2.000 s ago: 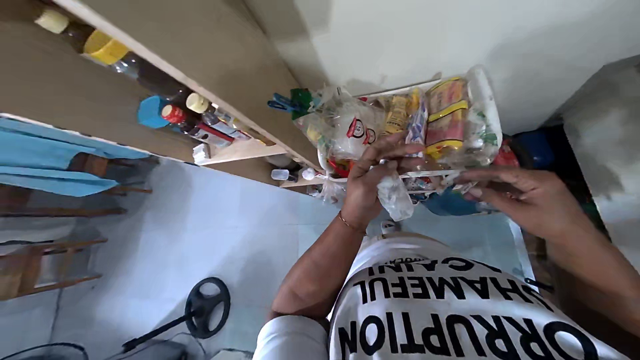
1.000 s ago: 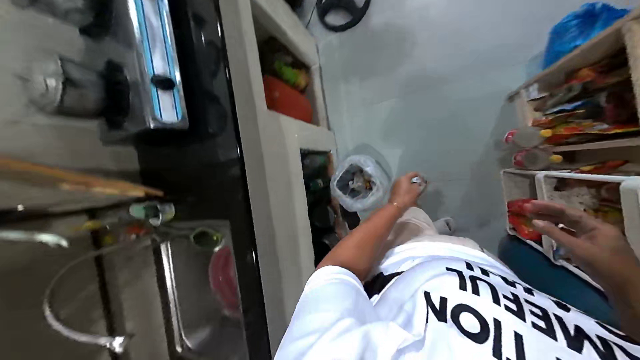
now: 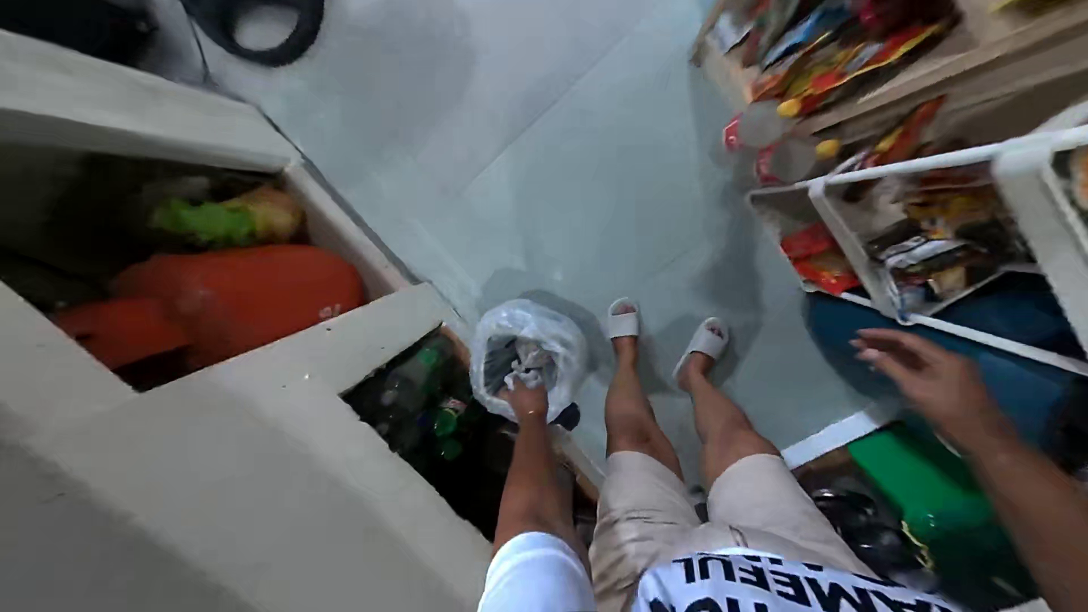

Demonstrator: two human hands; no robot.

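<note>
My left hand (image 3: 527, 398) reaches down into a trash bin lined with a white plastic bag (image 3: 571, 344). Its fingers are at a crumpled piece of pale plastic (image 3: 529, 361) inside the bin; whether they grip it is not clear. On the right, my right hand (image 3: 931, 374) hangs in the air with its fingers apart and nothing in them. It is near a white storage rack (image 3: 939, 323) whose baskets hold colourful packets (image 3: 820, 259).
An orange-red tank (image 3: 246, 293) and green plastic bottles (image 3: 446, 416) lie in the concrete counter's compartments at left. Plastic bottles (image 3: 765, 127) stick out beside a wooden shelf (image 3: 926, 76). A green container (image 3: 926, 484) stands at lower right.
Two seconds ago both hands were at a basket of packets, with clear plastic at my left hand. My left hand has since gone down into the bin. The view has swung widely.
</note>
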